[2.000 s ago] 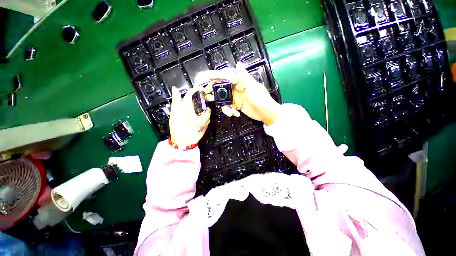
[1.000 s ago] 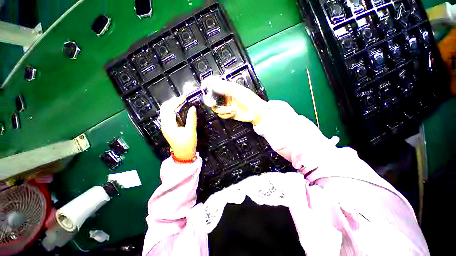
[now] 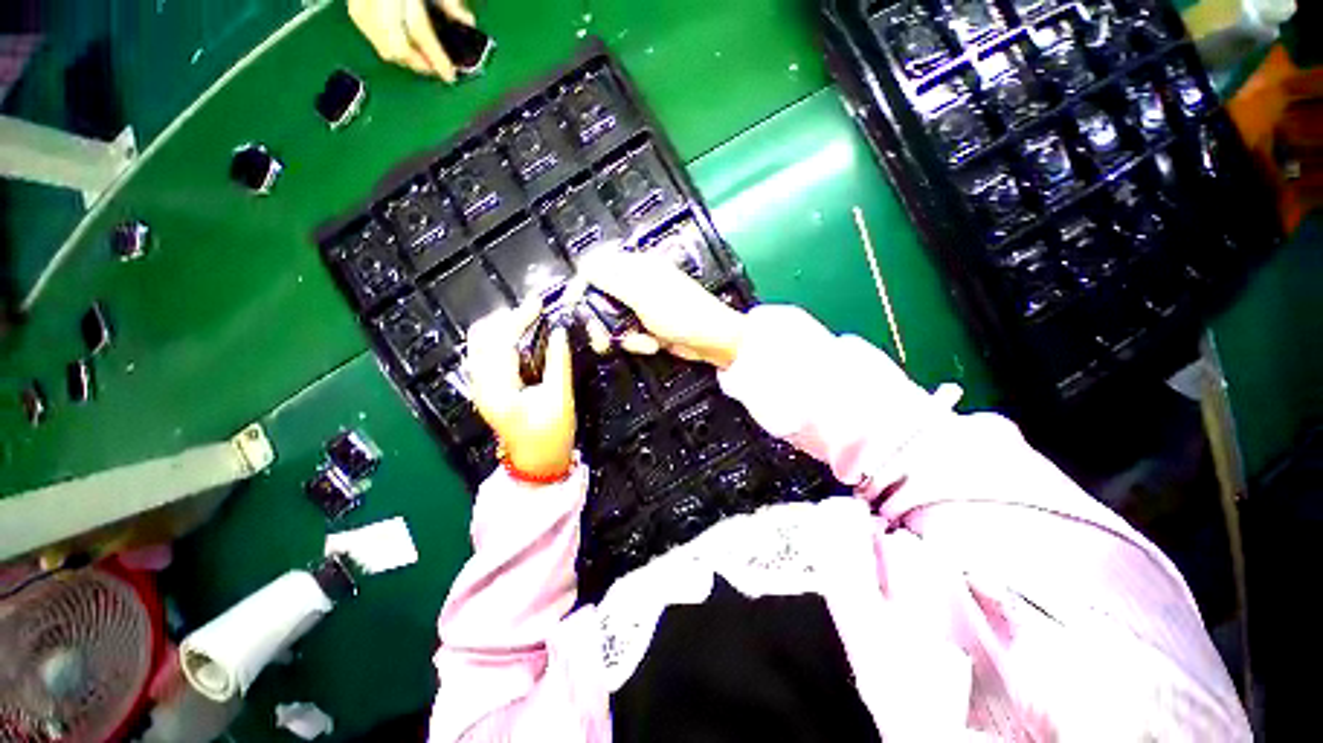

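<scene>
A black blister tray (image 3: 479, 189) with square pockets lies in front of my body. Most visible pockets hold dark square units; a few in the second row are empty. My left hand (image 3: 520, 389) is over the middle of the tray, with a dark unit (image 3: 537, 353) between thumb and fingers. My right hand (image 3: 650, 308) is just right of it, fingertips almost touching the left ones, holding another dark unit (image 3: 611, 312). Glare and fingers hide parts of both units.
A second filled black tray (image 3: 943, 218) lies at the right, with a thin pale rod (image 3: 879, 283) between the trays. Loose dark units (image 3: 256, 167) are spaced along the green surface. Another person's hand (image 3: 406, 32) touches one at the top. A fan (image 3: 73, 653), white roll (image 3: 258, 633) and paper slip (image 3: 373, 544) are at left.
The right hand's unit has turned from lens face up to tilted, and both hands have come closer together. Another person's hand has appeared at the top. The view has shifted slightly.
</scene>
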